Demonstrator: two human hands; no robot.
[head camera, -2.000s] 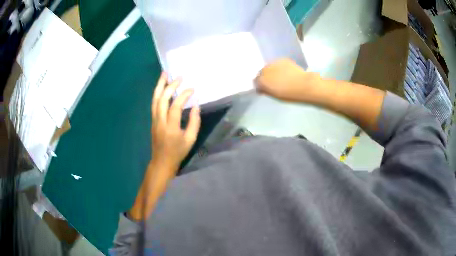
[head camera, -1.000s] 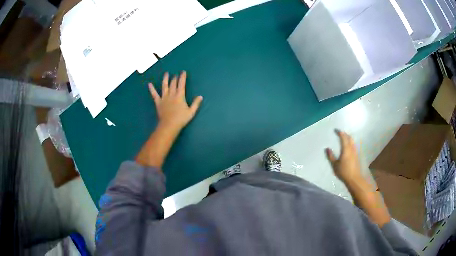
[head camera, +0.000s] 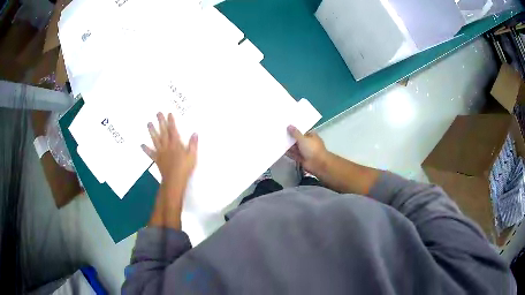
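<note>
A large flat white box blank (head camera: 230, 109) with small dark print and notched edges lies across the green workbench in front of me, its near edge over the bench edge. My left hand (head camera: 171, 151) lies flat on the blank with fingers spread, gripping nothing. My right hand (head camera: 308, 151) pinches the blank's right near edge, thumb on top and fingers underneath, partly hidden. More white sheets (head camera: 86, 52) with print lie under or behind it at the upper left.
A folded white box (head camera: 368, 34) stands on the green bench top (head camera: 267, 29) at the upper right, with white box parts beyond it. An open brown carton (head camera: 463, 150) with wrapped packs (head camera: 506, 184) is on the floor at right. Clear plastic (head camera: 57, 138) hangs at the left bench end.
A blank now covers the bench area that showed green. My left hand has moved from the bench onto it, and my right hand has come in from the right and taken its edge.
</note>
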